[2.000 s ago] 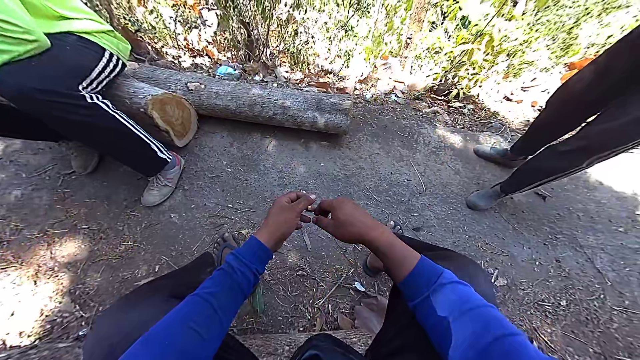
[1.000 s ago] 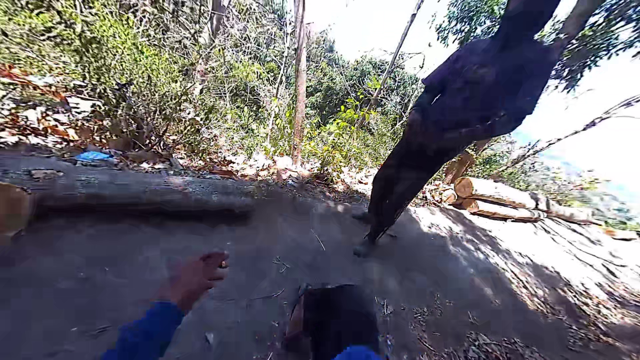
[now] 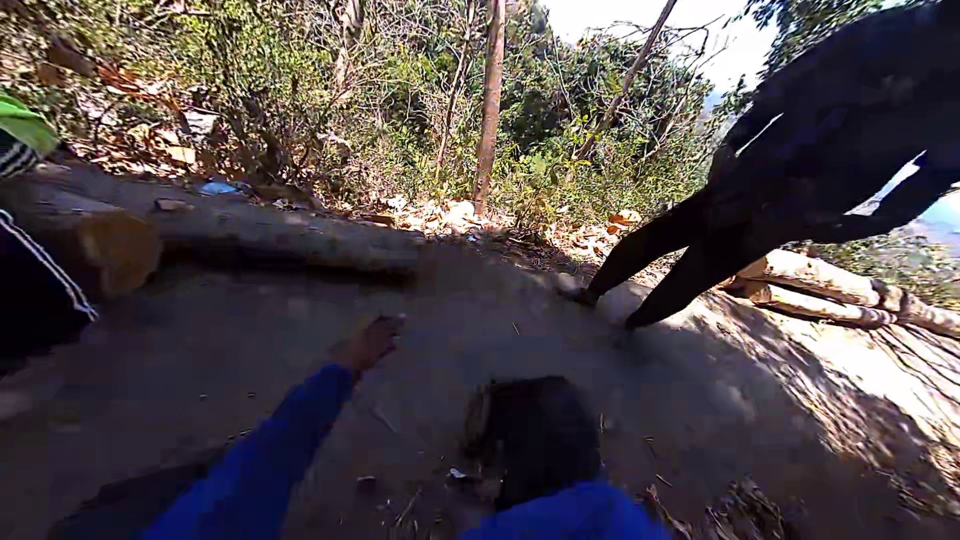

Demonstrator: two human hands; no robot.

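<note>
My left hand (image 3: 373, 342) is stretched forward over the dirt ground, at the end of a blue sleeve. The picture is dark and blurred there; a small pale thing shows at its fingertips, but I cannot tell what it is. The fingers look bent together. My right hand is not in view; only the blue sleeve (image 3: 570, 514) shows at the bottom, beside my dark-clothed knee (image 3: 546, 439).
A felled log (image 3: 300, 238) lies across the back left, with a shorter cut log end (image 3: 124, 251) before it. At the left edge is a seated person's striped trouser leg (image 3: 37, 277). Another person in dark clothes (image 3: 817, 150) bends at right, before stacked logs (image 3: 817, 285). Trees and brush stand behind.
The view has swung up and right since the first frame. My hands were together then; now they are apart, the right out of view. The person at right has gone from standing upright to bending.
</note>
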